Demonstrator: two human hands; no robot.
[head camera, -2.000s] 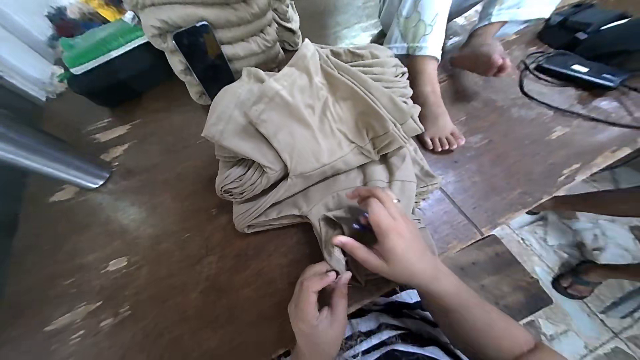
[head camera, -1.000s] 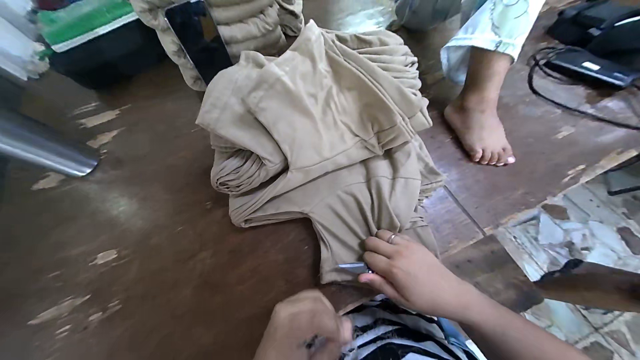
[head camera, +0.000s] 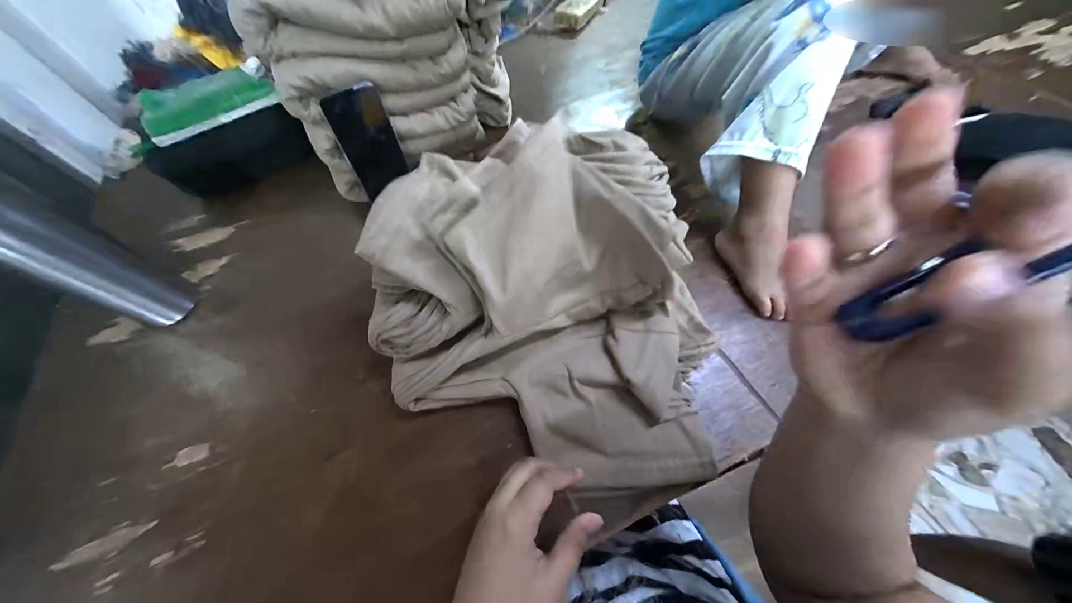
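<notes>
A loose pile of tan fabric garments (head camera: 544, 251) lies on the brown wooden surface in front of me. My left hand (head camera: 532, 528) is at the pile's near edge, thumb and fingers apart, with nothing in it. Raised at the right, palm up and blurred by motion, my right hand (head camera: 930, 276) wears a ring and holds a small dark blue tool (head camera: 892, 306) with a looped handle; it looks like thread snips, but the blur hides its exact form. This hand is clear of the fabric.
Behind the pile stands a stack of folded tan garments (head camera: 377, 67) with a smartphone (head camera: 364, 138) leaning on it. A black bin with a green top (head camera: 209, 109) is at the upper left, a metal leg (head camera: 92, 255) at the left. Another person's bare foot (head camera: 756, 260) rests beyond the pile.
My right hand has lifted off the fabric, up and to the right, with the tool in it. My left hand, earlier pinching the fabric edge, has let go.
</notes>
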